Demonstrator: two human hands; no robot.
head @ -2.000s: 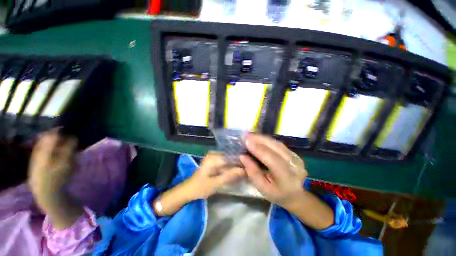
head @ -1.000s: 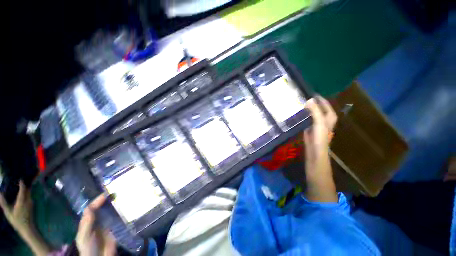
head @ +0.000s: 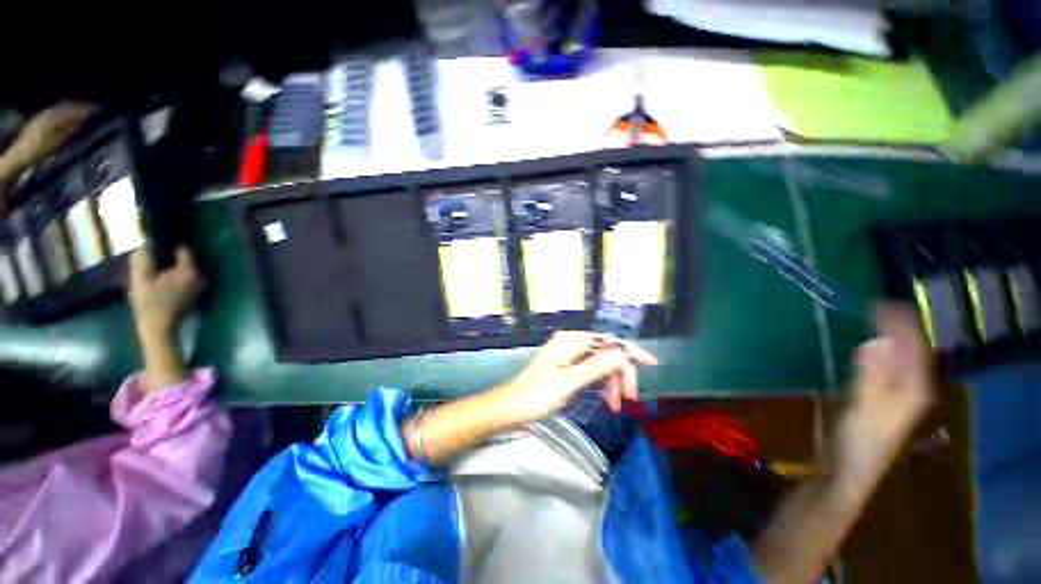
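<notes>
A black phone tray [head: 394,265] lies in front of me. Its two left slots hold no phone; the three right slots hold open-back phones [head: 555,272] with dark tops and white, yellow-edged batteries. My left hand [head: 577,367] is at the tray's front edge, below the rightmost phone. A small clear sheet [head: 620,316] with dark marks shows at its fingertips and appears pinched there. My right hand [head: 896,371] is blurred, beside the front left corner of another phone tray [head: 894,257] at the far right; its grip cannot be made out.
Orange-handled snips [head: 637,123], grey strips [head: 352,108] and a red-handled tool [head: 253,157] lie behind the tray. Clear film [head: 788,260] lies on the green mat. A co-worker's pink sleeve [head: 171,439] and hands are at left, near another tray. Red cord [head: 702,431] hangs below the bench edge.
A second ago both my hands held a tilted five-phone tray above another tray. Now neither lifts a tray; a three-phone tray lies before me, and my right hand is far right beside another tray.
</notes>
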